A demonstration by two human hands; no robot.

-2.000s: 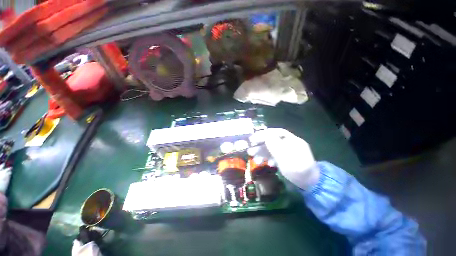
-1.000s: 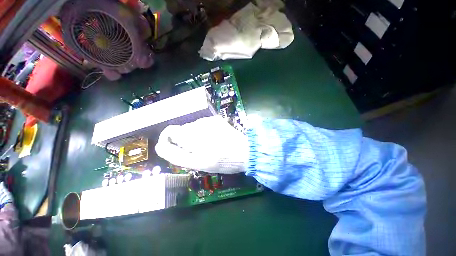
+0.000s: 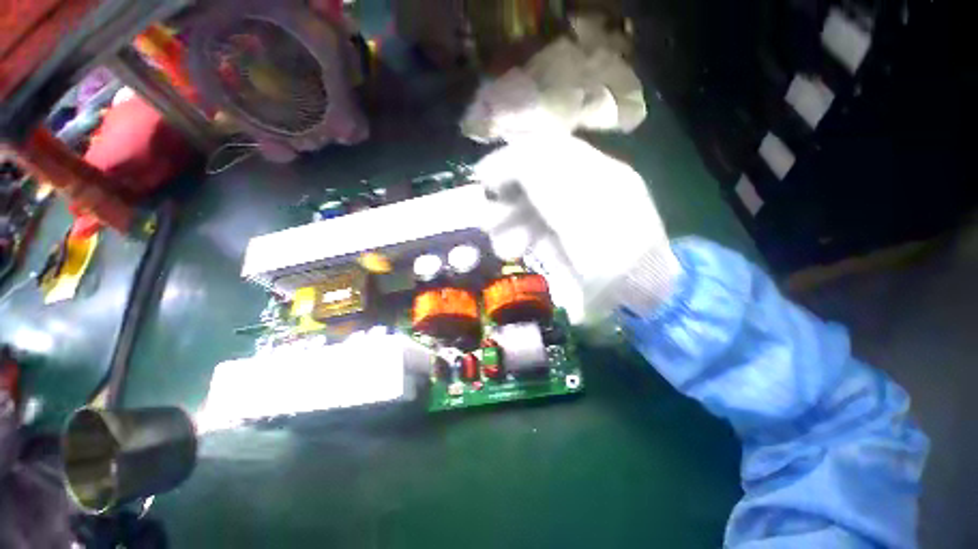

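Observation:
The green circuit board [image 3: 504, 397] lies on the green bench. It carries two long glaring white heatsinks [image 3: 365, 238], a yellow-wrapped transformer [image 3: 341, 301], orange-red copper chokes [image 3: 445, 309] and round pale capacitor tops [image 3: 463, 257]. My right hand [image 3: 590, 220], in a white glove, is over the board's back right corner with its fingers bent. Glare hides what the fingers hold, if anything. The metal cup [image 3: 156, 445] is tilted at the lower left, beside the near heatsink, its mouth facing left, a dark handle below it. My left hand is not visible.
A crumpled off-white rag [image 3: 574, 80] lies behind my right hand. A pinkish-purple fan [image 3: 268, 75] stands at the back left. Dark stacked totes [image 3: 912, 129] with white labels stand at the right. A black-edged strip [image 3: 139, 300] runs along the left.
My right hand has moved from over the board's middle back and right, uncovering the chokes. The cup has tilted and shifted within the view; my left glove no longer shows. The view has also shifted.

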